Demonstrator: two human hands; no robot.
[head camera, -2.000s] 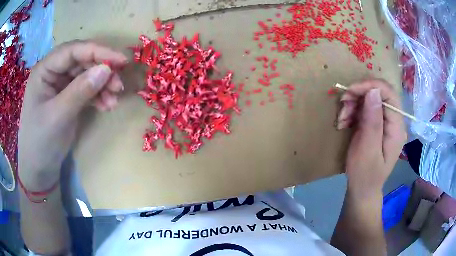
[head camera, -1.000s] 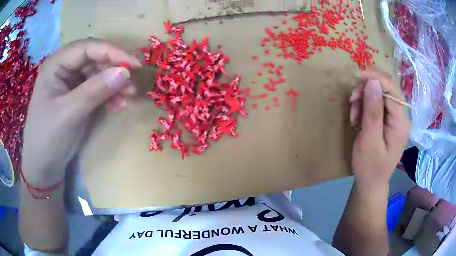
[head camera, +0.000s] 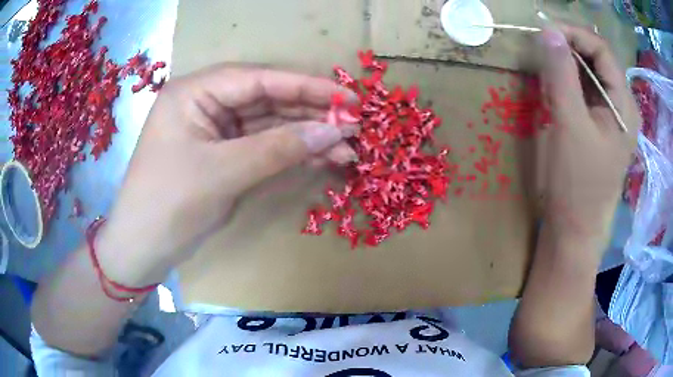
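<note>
My left hand holds a small red figurine between thumb and fingers, at the left edge of the central pile of red figurines. My right hand is at the upper right and holds a thin pale stick that points up past the fingers. A second pale stick lies with one end on a white round cap; its other end meets my right fingertips, and I cannot tell if they grip it. Tiny red parts lie scattered left of my right hand, partly blurred.
A brown cardboard sheet lies under the work, with a dark slit near its top. A larger red pile lies on the metal table at left, beside a tape roll. Clear plastic bags are at the right edge.
The view has shifted, bringing the white cap and second stick into sight. My right hand has moved up from beside the tiny red parts to the stick on the cap. My left hand still holds a figurine.
</note>
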